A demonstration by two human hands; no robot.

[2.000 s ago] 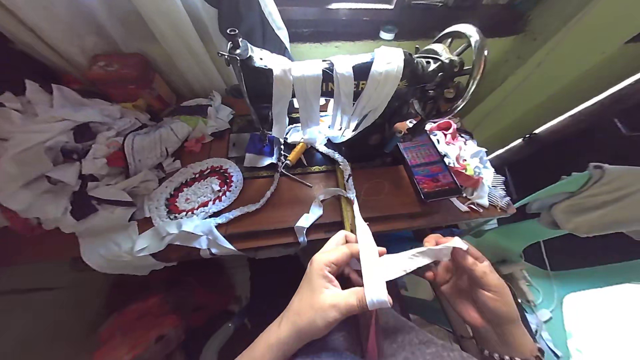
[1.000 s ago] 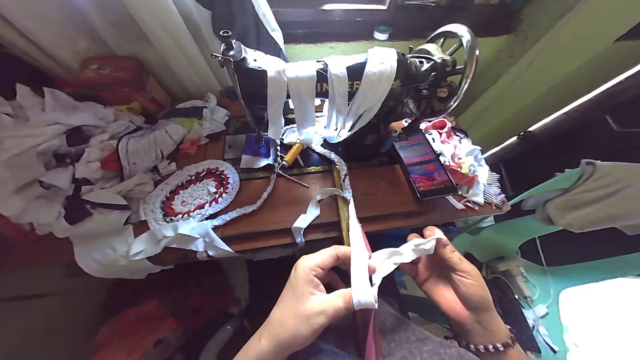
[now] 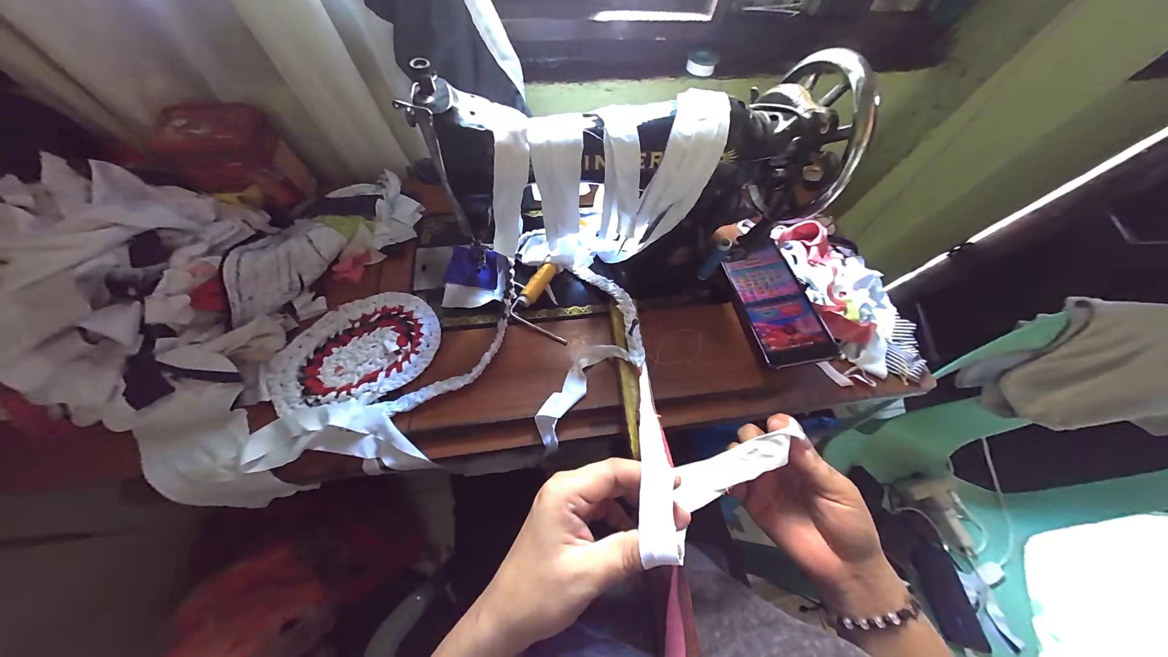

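Note:
My left hand grips a white fabric strip folded into a loop, at the lower centre, with a pink strip hanging below. My right hand, to its right, pinches the strip's other end between thumb and fingers. The white strip runs up to a braided fabric cord at the sewing machine. A loose strip tail lies beside the braid. White strips hang over the black Singer sewing machine. An oval white and red rag mat joins a braid at left.
Fabric scraps are heaped at left. On the wooden table are a smartphone, more scraps and a yellow-handled tool. A yellow measuring tape crosses the table's front edge. A green plastic chair with cloth on it stands at right.
My right hand was nearer the left hand one second ago and now is a little farther right, the strip straighter between them. My left hand still grips the loop.

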